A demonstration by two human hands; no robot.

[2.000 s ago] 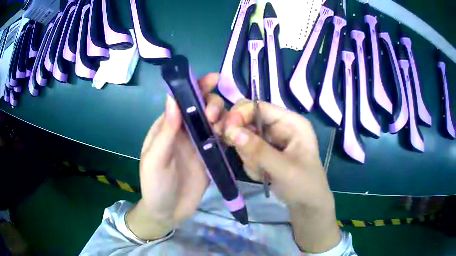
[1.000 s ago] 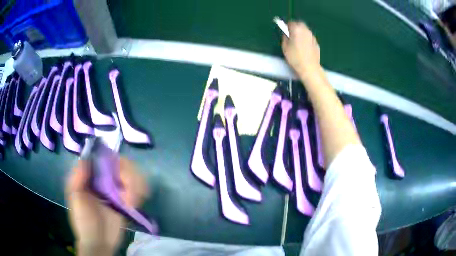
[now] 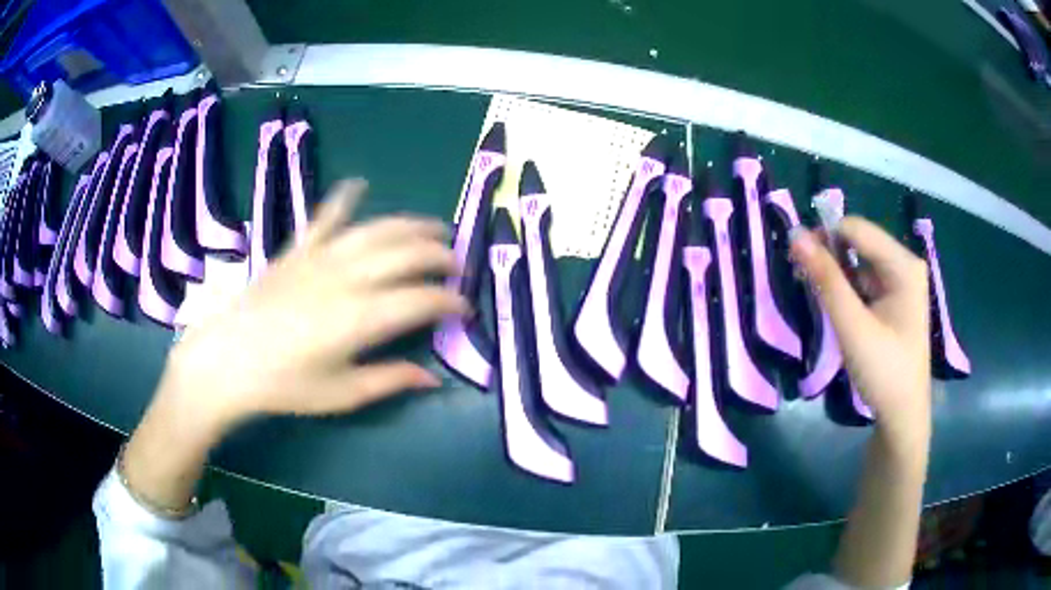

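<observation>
Purple and black handles (image 3: 532, 426) lie in a row on the dark green worktop. My left hand (image 3: 334, 305) is slightly blurred, palm down with fingers spread, over the worktop between the left group and the middle handles. It holds nothing and partly covers two side-by-side handles (image 3: 266, 184). My right hand (image 3: 870, 305) is over the right-hand handles, thumb and fingers bent around the upper part of one handle (image 3: 830, 205). Something small and grey shows between its fingers. Whether it grips the handle is unclear.
More handles (image 3: 161, 242) lie close together at the left, with a white cloth (image 3: 213, 294) beside them. A translucent bottle (image 3: 66, 125) and blue crate (image 3: 104, 40) are at the far left. A perforated cream sheet (image 3: 576, 190) lies behind the middle handles. A pale rail (image 3: 461, 72) borders the green belt.
The handle has left my left hand, and two handles now lie together where one lay. My left hand has moved right and opened. My right hand has come back from the belt; its white piece is not visible.
</observation>
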